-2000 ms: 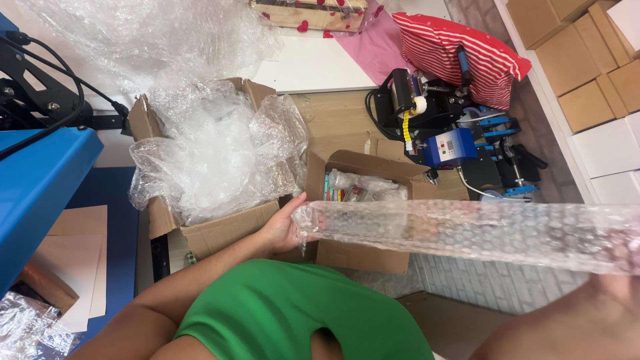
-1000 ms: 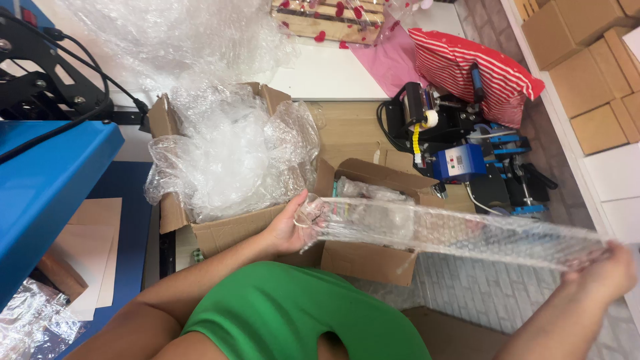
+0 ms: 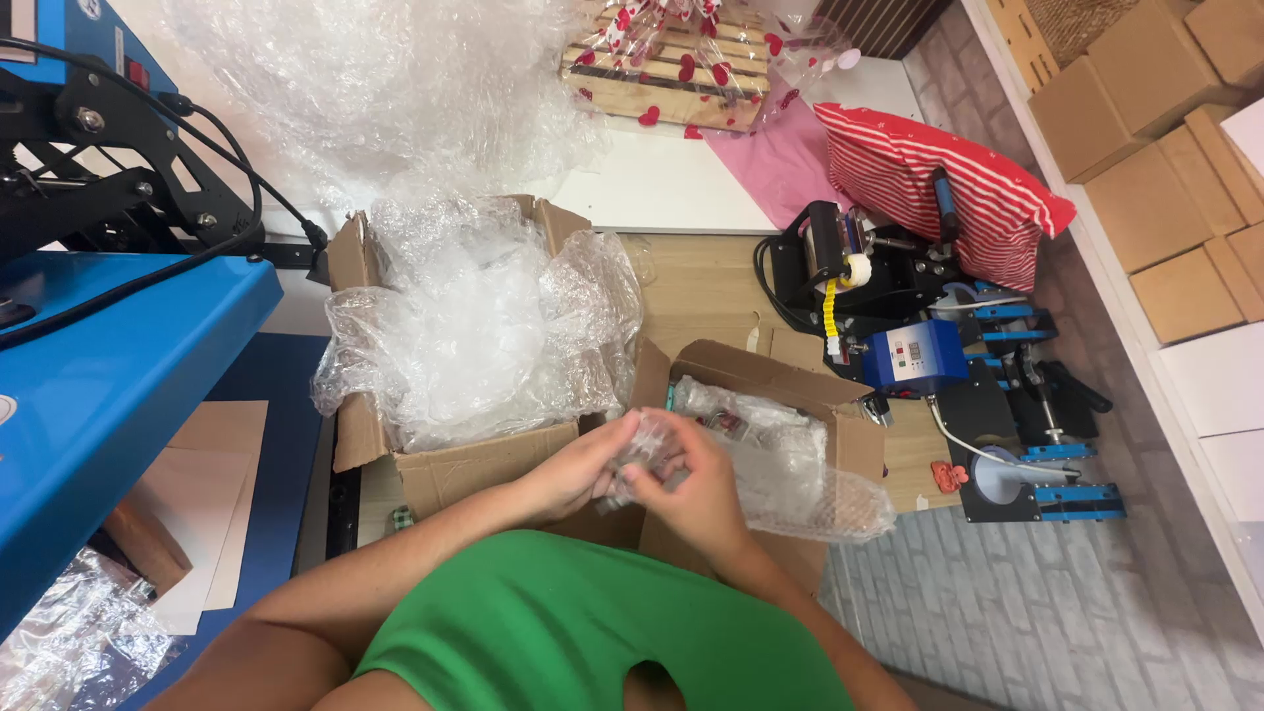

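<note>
Both hands meet at one end of a strip of clear bubble wrap [image 3: 815,499]. My left hand [image 3: 573,469] grips the bunched end, fingers curled around it. My right hand [image 3: 696,484] pinches the same end from the other side. The strip's free part hangs to the right over a small open cardboard box [image 3: 844,434], which holds plastic-wrapped items [image 3: 755,425]. To the left of my hands stands a larger cardboard box [image 3: 494,469] heaped with crumpled bubble wrap [image 3: 464,336]. What lies inside the bunched end is hidden by my fingers.
A blue heat press [image 3: 128,355] stands at the left. A mug heat press [image 3: 913,360] lies to the right, beside a red striped bag [image 3: 938,188]. More bubble wrap [image 3: 395,89] and a wooden crate [image 3: 671,74] are at the back. Cardboard boxes [image 3: 1165,188] fill the right shelf.
My right hand has come in from the far right to meet my left hand. The bubble wrap strip, earlier stretched between them, now hangs loose to the right.
</note>
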